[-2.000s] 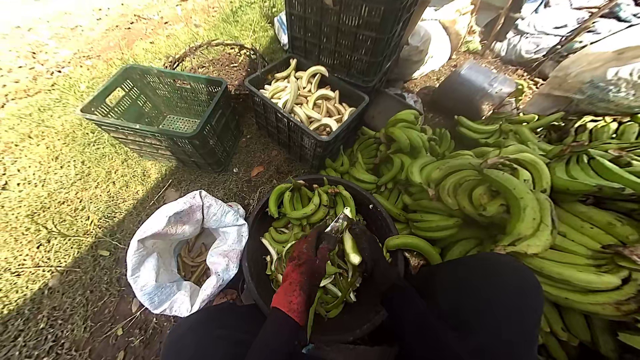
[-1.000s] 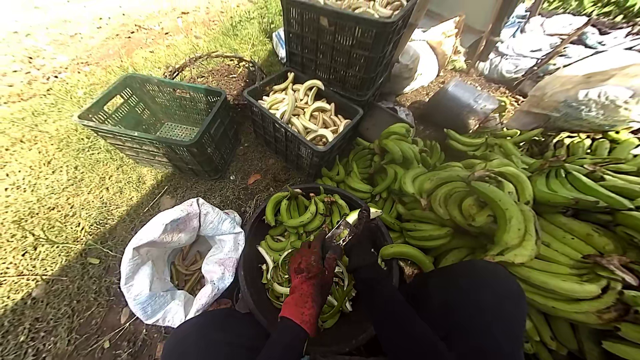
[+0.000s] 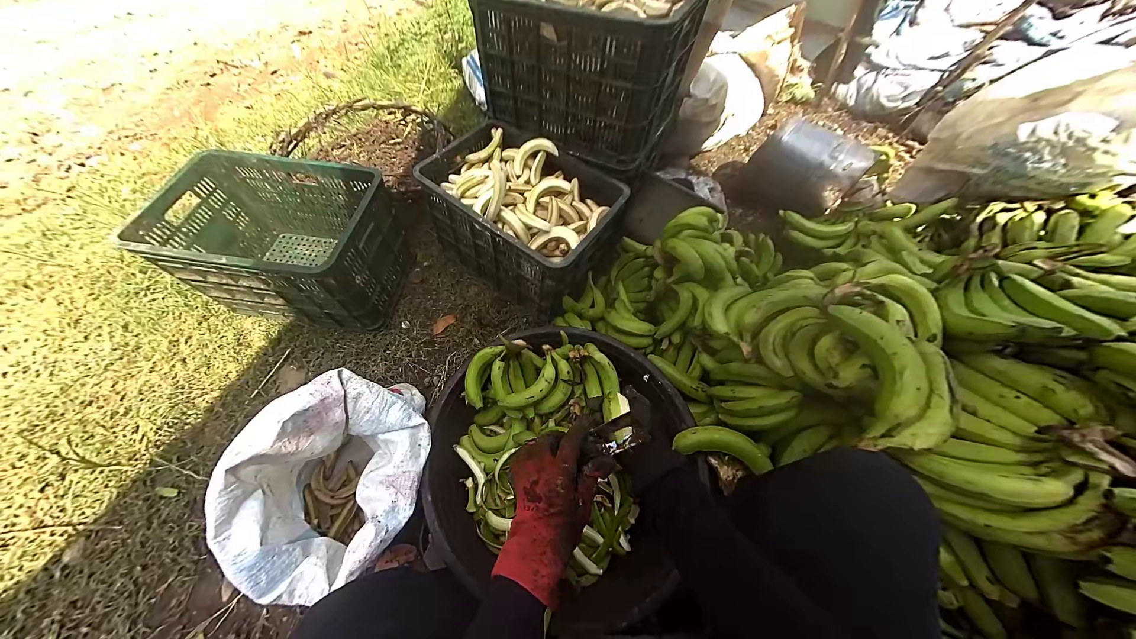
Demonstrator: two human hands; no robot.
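Note:
My left hand (image 3: 548, 497), in a dirty red glove, is over a round black tub (image 3: 679, 399), its fingers curled at a partly peeled green banana (image 3: 615, 406). My right hand (image 3: 646, 439), dark and in shadow, meets it from the right side. Between the two hands is a small blade-like tool (image 3: 621, 435), partly hidden; which hand grips it is hard to tell. Inside the tub, whole green bananas (image 3: 532, 382) lie toward the far side and strips of green peel (image 3: 497, 524) nearer me.
A white woven sack (image 3: 240, 497) with pale pieces inside stands left of the tub. Beyond are a dark crate (image 3: 532, 280) of peeled bananas, a green crate (image 3: 346, 284) and stacked crates (image 3: 577, 89). Bunches of green bananas (image 3: 887, 355) are heaped on the right, near a metal bucket (image 3: 803, 164).
Both hands have come lower and closer together over the tub. The pale fruit, which pointed out to the right of the hands a second ago, now stands upright between them.

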